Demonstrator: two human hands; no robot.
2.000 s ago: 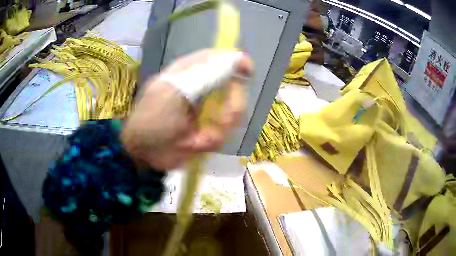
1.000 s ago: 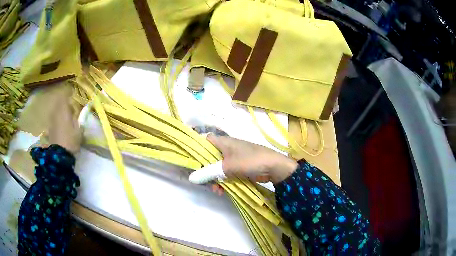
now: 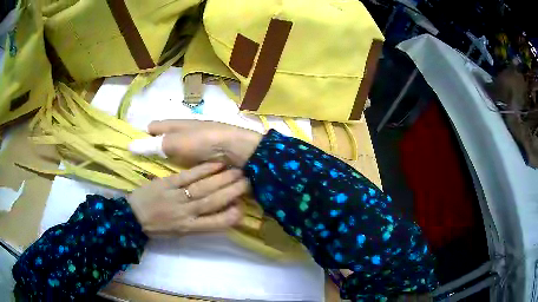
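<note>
A loose bundle of long yellow straps (image 3: pixel 88 138) fans out to the left and runs under both my hands, with more straps showing below my right wrist. My right hand (image 3: pixel 194 143) is on the bundle, its white-wrapped thumb across the straps; its other fingers are mostly hidden. My left hand (image 3: pixel 186 203), with a ring, lies over the straps just below the right one. Its fingers are stretched out and slightly apart, the tips near my right wrist. Its thumb and palm side are hidden.
Yellow bag bodies (image 3: pixel 312 65) with brown bands lie behind the hands. A tan tab with a metal ring (image 3: pixel 193 94) hangs behind my right hand. White sheets (image 3: pixel 236 271) cover part of the brown table. A red item (image 3: pixel 433 177) is at the right.
My left hand has come from the far left ends onto the straps beside my right hand. My right hand now appears farther left and higher. The single strap hanging across the front is gone from there.
</note>
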